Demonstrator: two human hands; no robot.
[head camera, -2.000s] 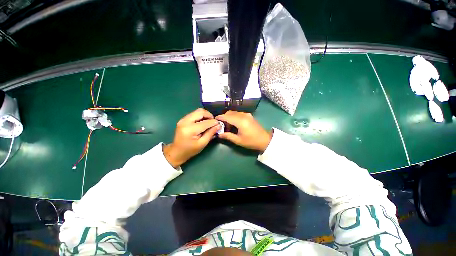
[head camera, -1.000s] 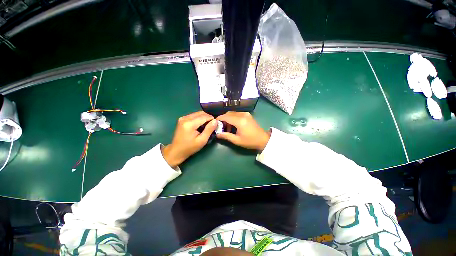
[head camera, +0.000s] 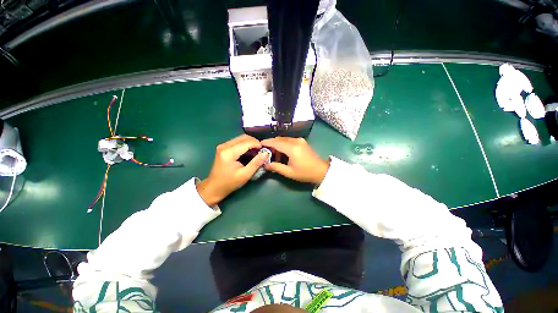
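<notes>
My left hand (head camera: 234, 168) and my right hand (head camera: 298, 160) meet at the middle of the bench, just in front of the screw feeder (head camera: 257, 92). Between their fingertips they hold a small white-silver unit (head camera: 265, 155), mostly hidden by the fingers. A dark gap shows beside it. A bit of pale material shows below the left fingertips. To the left, a multi-lead assembly (head camera: 115, 151) lies on the bench, a white-silver cluster with several thin red, yellow and dark leads spread out like a star.
A thick black bar (head camera: 287, 67) slants down over the feeder. A clear bag of small screws (head camera: 342, 95) leans at its right. A white rounded body with a cable (head camera: 11, 153) is at the far left. White shells (head camera: 513, 92) lie at the far right of the green bench (head camera: 422, 134).
More of the white-silver unit now shows between the fingertips, and pale material has come into view below the left fingers. The hands stay together in nearly the same place; the view has shifted slightly.
</notes>
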